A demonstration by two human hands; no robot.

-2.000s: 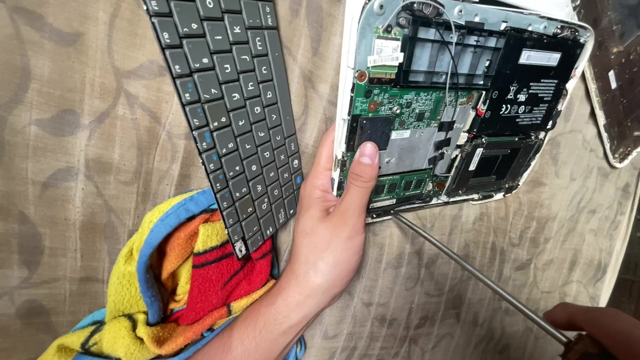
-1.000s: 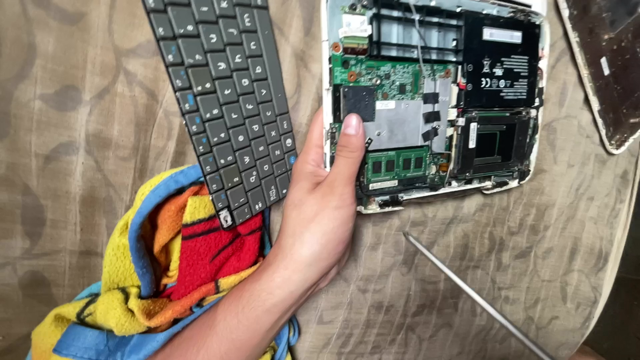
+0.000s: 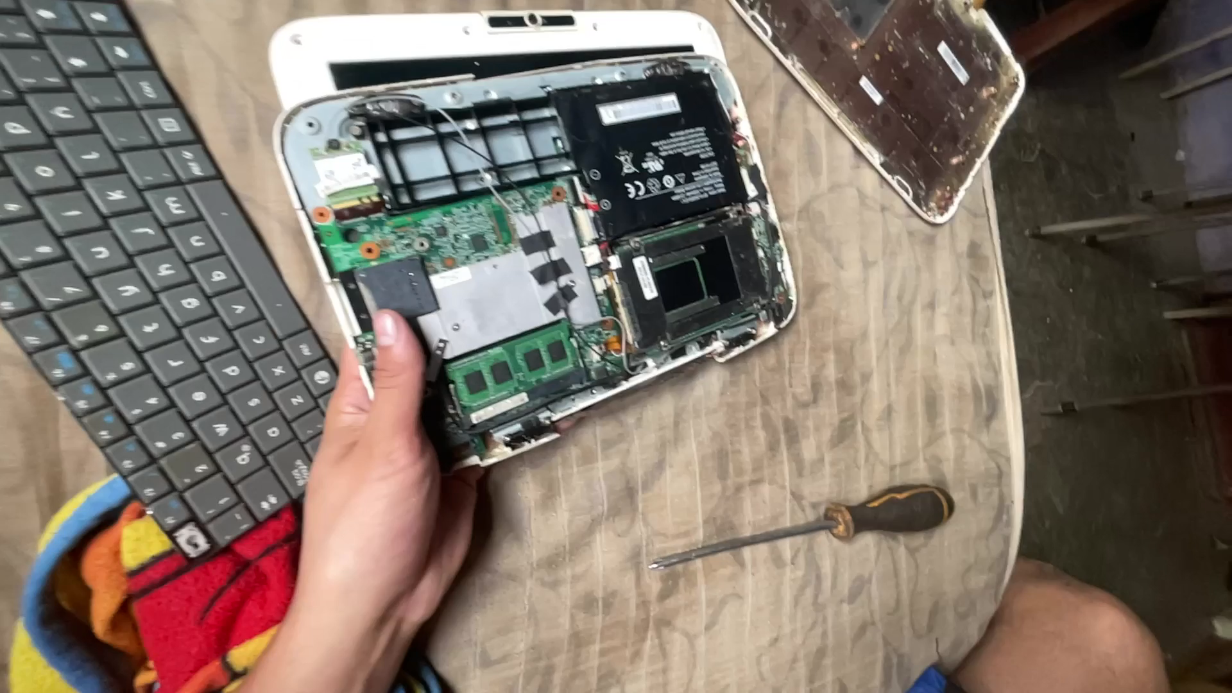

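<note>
My left hand point(image 3: 385, 462) grips the lower left edge of an opened white laptop point(image 3: 491, 308), its thumb on the inside near a black pad. The laptop's insides show: a green circuit board point(image 3: 443, 231), a green memory module point(image 3: 515, 371), a black battery point(image 3: 645, 154) and a drive bay point(image 3: 688, 279). Behind the base, the white screen bezel point(image 3: 385, 38) with a camera shows. A screwdriver point(image 3: 751, 544) with a black and yellow handle lies on the cloth-covered table, its tip to the left. My right hand is out of view.
A loose black keyboard point(image 3: 144, 241) lies left of the laptop, partly over a colourful towel point(image 3: 87, 577). A dirty brown and white cover point(image 3: 924, 106) lies at the upper right. A bare knee point(image 3: 1059, 635) is by the table's right edge, with metal bars point(image 3: 1116, 226) beyond.
The screwdriver, two seconds ago in my right hand with its tip at the laptop's edge, now lies on the table. My right hand has left the view. The screen bezel has come into view.
</note>
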